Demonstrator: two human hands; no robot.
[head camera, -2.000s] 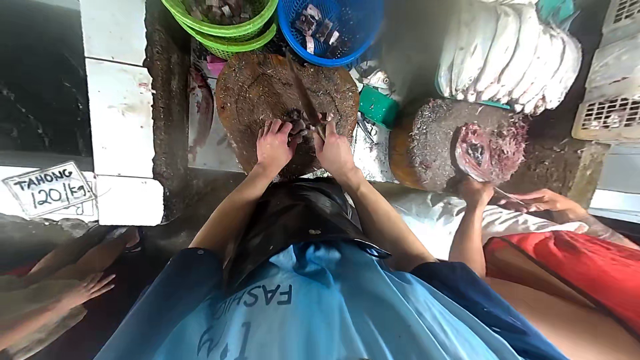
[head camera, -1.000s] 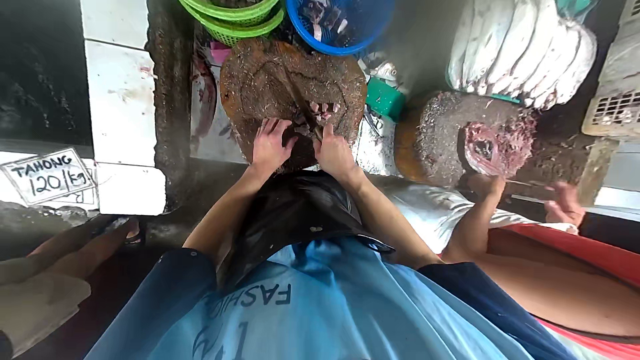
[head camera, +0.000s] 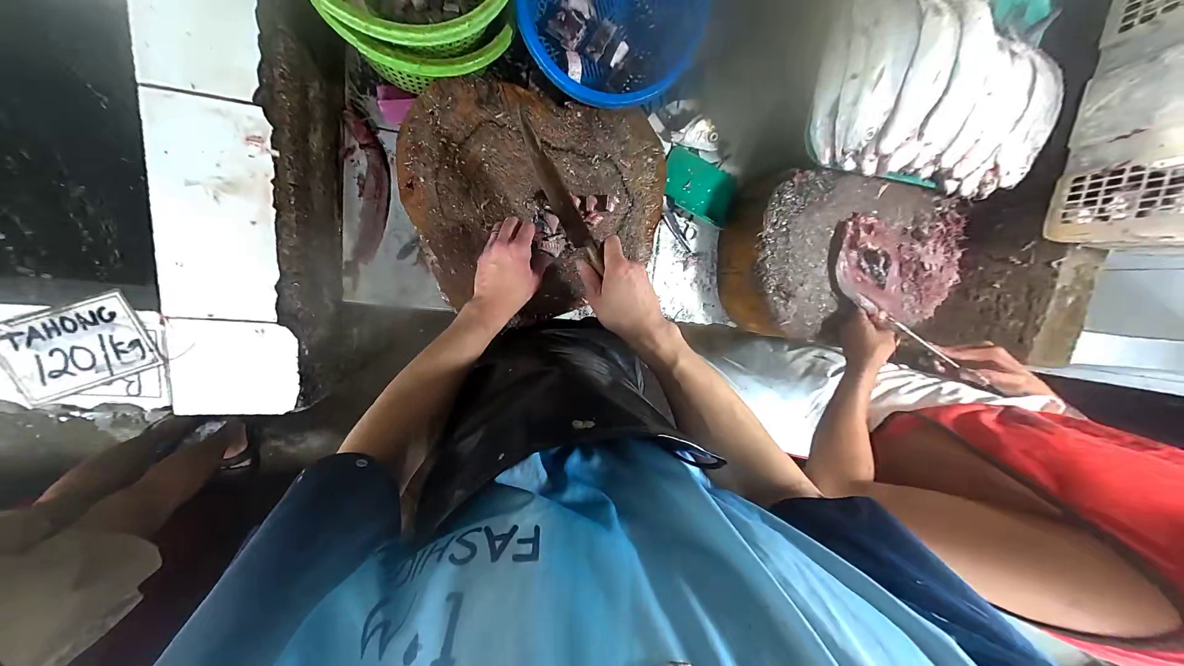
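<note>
My right hand (head camera: 623, 287) grips the handle of a long knife (head camera: 558, 190), whose blade points up and away over a round wooden chopping block (head camera: 462, 166). Beside the blade, my left hand (head camera: 507, 273) rests on the block with its fingertips at small pieces of cut fish (head camera: 552, 233); whether it pinches any of them cannot be told. More cut pieces (head camera: 597, 211) lie just right of the blade.
Behind the block stand green baskets (head camera: 435, 57) and a blue basket (head camera: 610, 92) with fish pieces. A green container (head camera: 700, 185) is at its right. Farther right, a co-worker's hands (head camera: 868, 340) work at a second block (head camera: 805, 250) below a pile of silvery fish (head camera: 934, 92).
The cut pieces right of the blade lie more spread out than two seconds ago. The co-worker's far hand has moved back toward the long tool since one second ago.
</note>
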